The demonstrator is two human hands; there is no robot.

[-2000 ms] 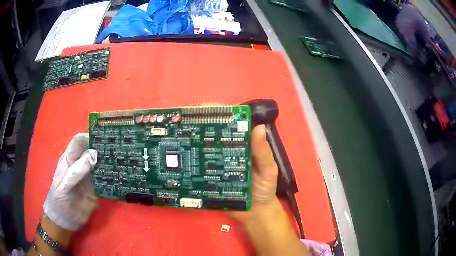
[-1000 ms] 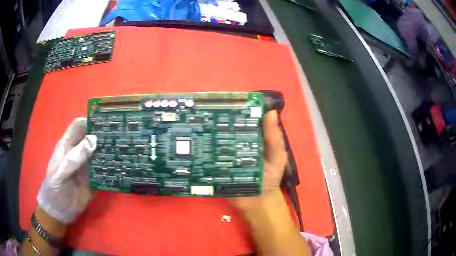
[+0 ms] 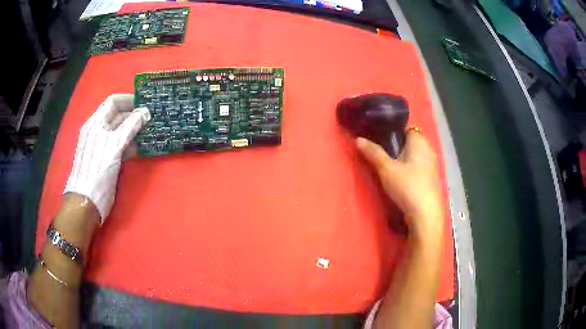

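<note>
A green circuit board, component side up, is over the orange-red mat at left centre. My left hand, in a white glove, grips its left edge with the thumb on top. My bare right hand is closed around the handle of a black barcode scanner at the right of the mat. The scanner's head points left, towards the board. My right hand hides most of the handle. I cannot tell if the board touches the mat.
A second circuit board lies at the mat's far left corner. A dark green conveyor belt runs along the right with a board on it. A small pale scrap lies near the mat's front. A dark tray edge is beyond the mat.
My right hand has let go of the board and taken hold of the scanner. My left hand has moved the board away from me, towards the far left. The view has shifted too.
</note>
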